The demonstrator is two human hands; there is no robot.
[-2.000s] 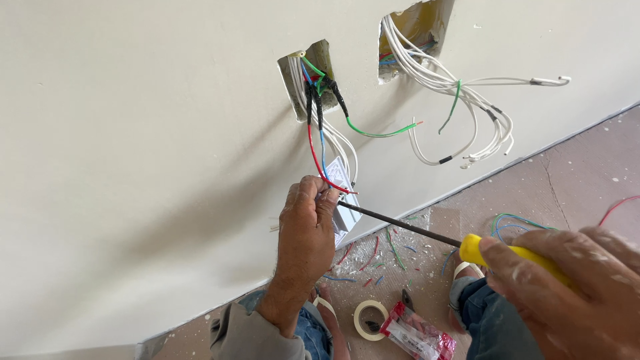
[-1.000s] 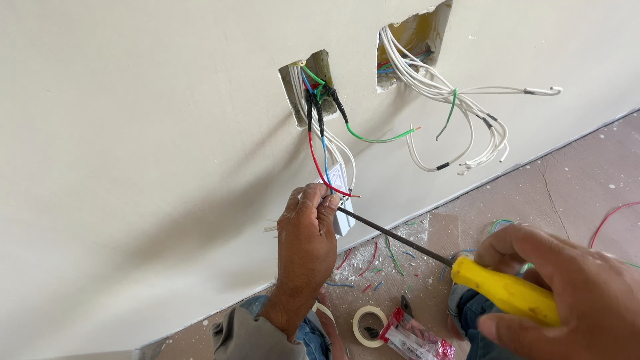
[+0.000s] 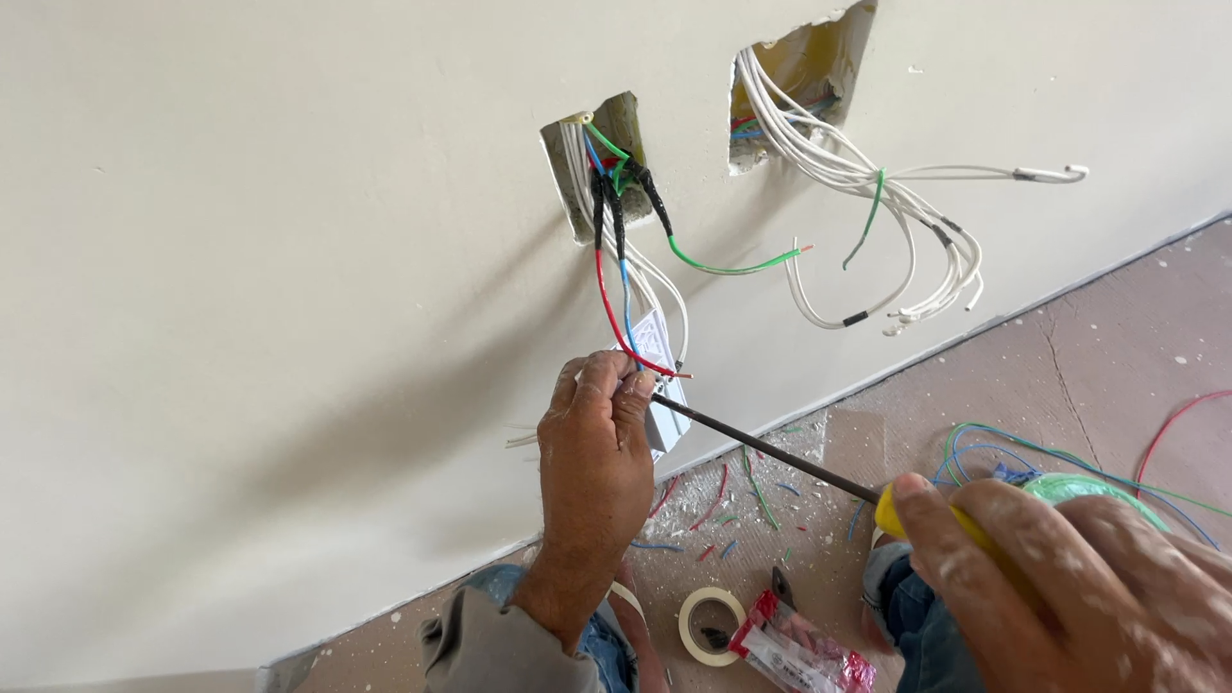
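My left hand [image 3: 597, 452] grips a white electrical faceplate [image 3: 667, 423], its fingers and thumb also at the blue wire [image 3: 628, 298]. My right hand [image 3: 1049, 568] is closed around the yellow handle of a screwdriver [image 3: 770, 449], whose tip meets the faceplate's back beside my left thumb. A red wire [image 3: 604, 289] with a bare copper end passes over the left fingertips. Both wires come out of black-taped joints in a wall opening [image 3: 630, 120]. From a third taped joint a green wire [image 3: 722, 270] curves right, its copper end bare.
White cables [image 3: 847, 164] hang from a second wall opening [image 3: 818, 58] at the upper right. On the floor are a roll of tape [image 3: 685, 626], a red and clear packet [image 3: 799, 650], wire offcuts [image 3: 760, 491], white debris and coiled wires [image 3: 1020, 438]. My legs are below.
My right hand on the screwdriver handle has shifted its grip, the fingers opening around it one second ago and now wrapped over it. My left hand has stayed at the faceplate.
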